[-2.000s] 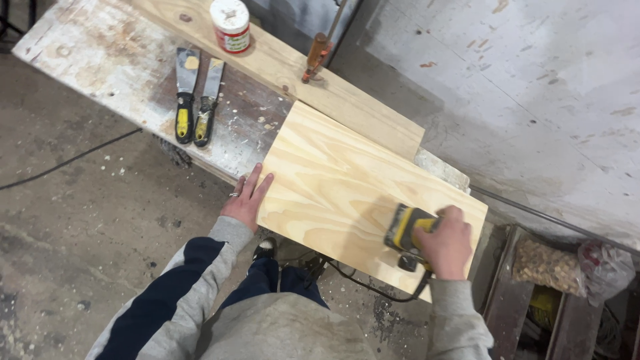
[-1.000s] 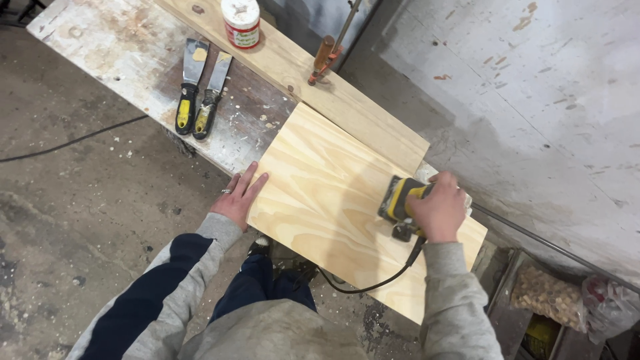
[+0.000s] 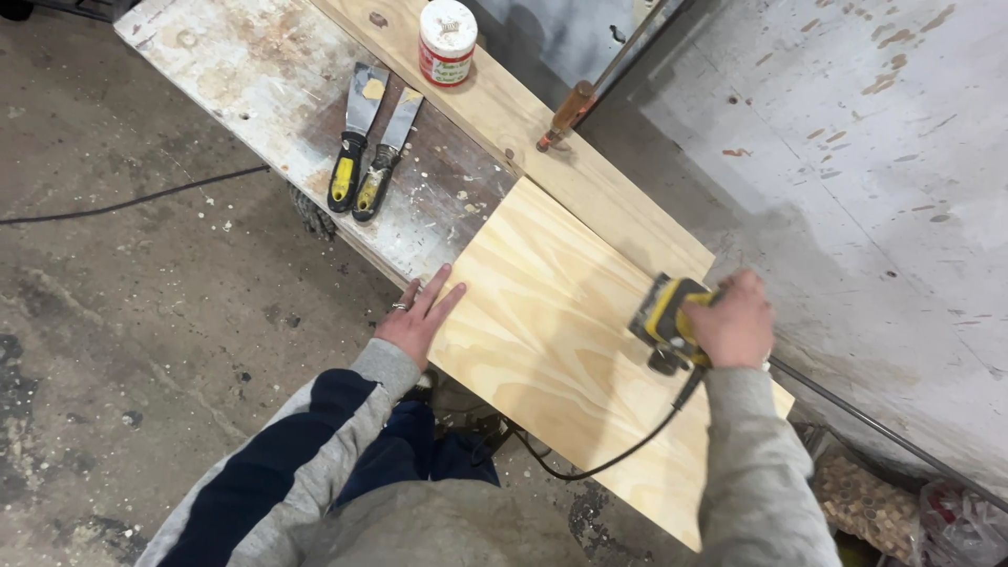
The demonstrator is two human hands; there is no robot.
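Observation:
A pale wooden panel (image 3: 543, 315) with bold grain lies across the workbench, its near part overhanging the bench edge. My right hand (image 3: 731, 319) is closed around a yellow and black electric sander (image 3: 669, 319), which rests on the right part of the panel. The sander's black cord runs down over the panel and past its near edge. My left hand (image 3: 421, 315), with a ring on one finger, lies on the panel's left edge with its fingers spread, gripping nothing. Its fingertips rest by the corner of the bench. The sander's underside is hidden.
Two putty knives (image 3: 358, 138) (image 3: 387, 153) lie on the stained workbench (image 3: 260, 71). Behind them, a white and red jar (image 3: 447, 47) and a clamp with a wooden handle (image 3: 568, 114) are on a long board (image 3: 622, 197). A bag of wood pieces (image 3: 866, 504) is at lower right.
The sander, in my right hand, has moved farther toward the panel's far edge since the earliest frame. My left hand stays at the panel's left edge. The view has shifted somewhat.

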